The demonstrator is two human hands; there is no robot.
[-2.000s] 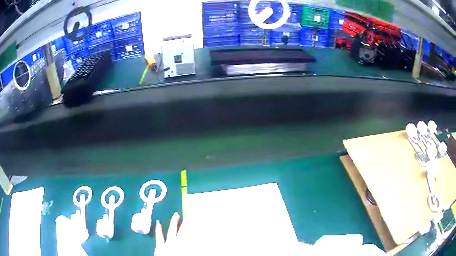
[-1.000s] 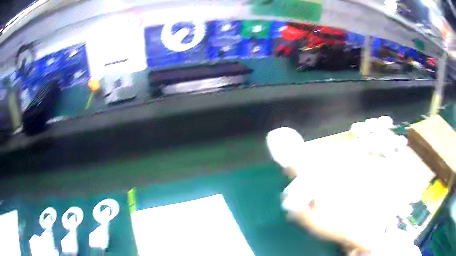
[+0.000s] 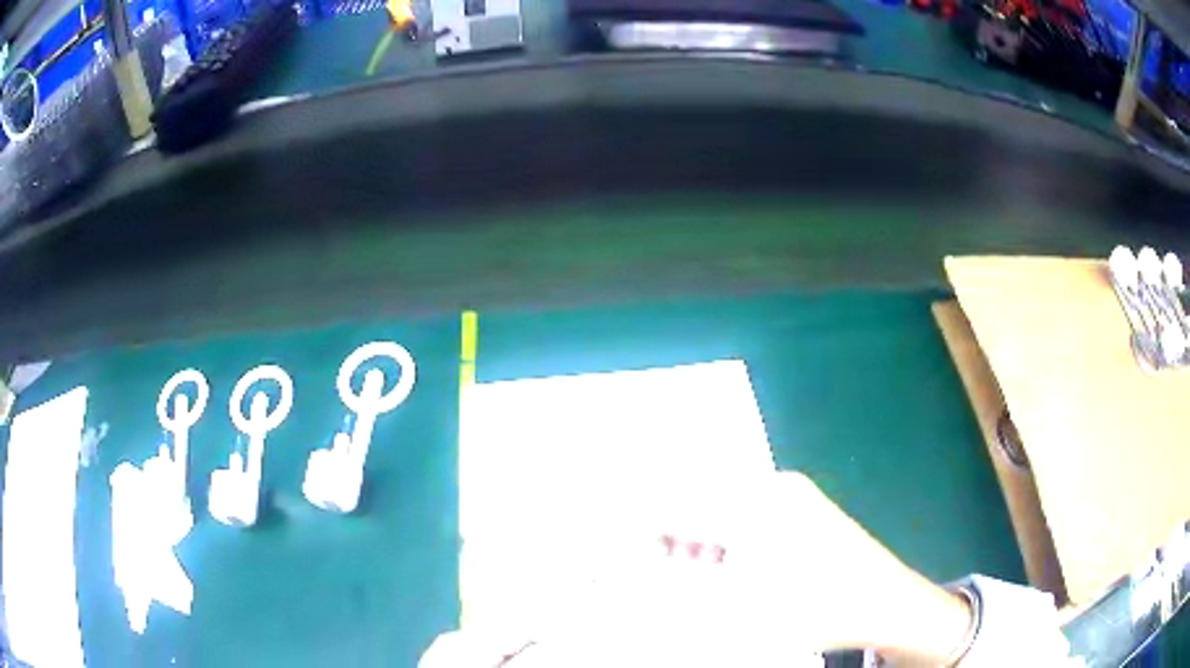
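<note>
Three white ring-and-stem parts stand out on the green bench at left, the rightmost one nearest the sheet. A white work sheet lies in front of me. My right hand reaches over its lower right from the right edge, washed out by glare. My left hand is partly seen at the bottom edge, low on the sheet. Small dark red marks show between the hands. The fingers and anything held blend into the white.
Tan cardboard lies at right, with several pale-headed parts at its far corner. A dark conveyor belt runs across behind the bench. A jagged white shape and a second white sheet lie at left.
My right hand has come back from the cardboard to the sheet. The ring part lying nearer on the cardboard two seconds ago no longer shows there. The view has tilted down.
</note>
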